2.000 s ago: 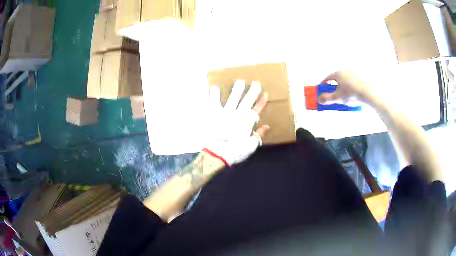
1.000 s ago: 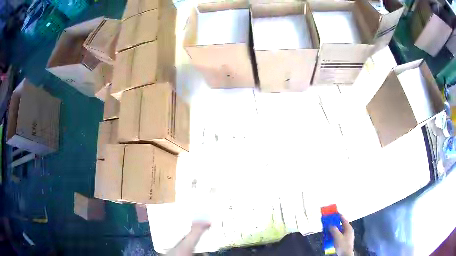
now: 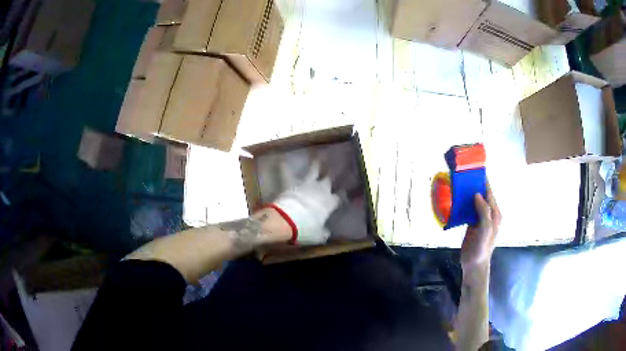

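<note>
An open carton (image 3: 371, 199) stands at the near table edge against my body, with pale grey contents inside. My left hand (image 3: 305, 206), in a white glove with a red cuff, is inside the carton opening with fingers spread over the contents. It is slightly blurred and seems to hold nothing. My bare right hand (image 3: 484, 226) holds the blue tape dispenser (image 3: 465, 195) upright, to the right of the carton and apart from it. The dispenser's orange-red end points away from me, and an orange and yellow roll shows on its left side.
Closed cartons (image 3: 206, 99) stand in rows along the left of the white table (image 3: 419, 123). Other cartons (image 3: 439, 20) stand at the far side. An open carton (image 3: 556, 120) with a pale inside stands at the right end. Small boxes (image 3: 101, 147) lie on the green floor at left.
An open carton now stands in front of me, where the table was bare a second ago. My left hand has moved into it. The right hand still holds the dispenser, now farther up in view.
</note>
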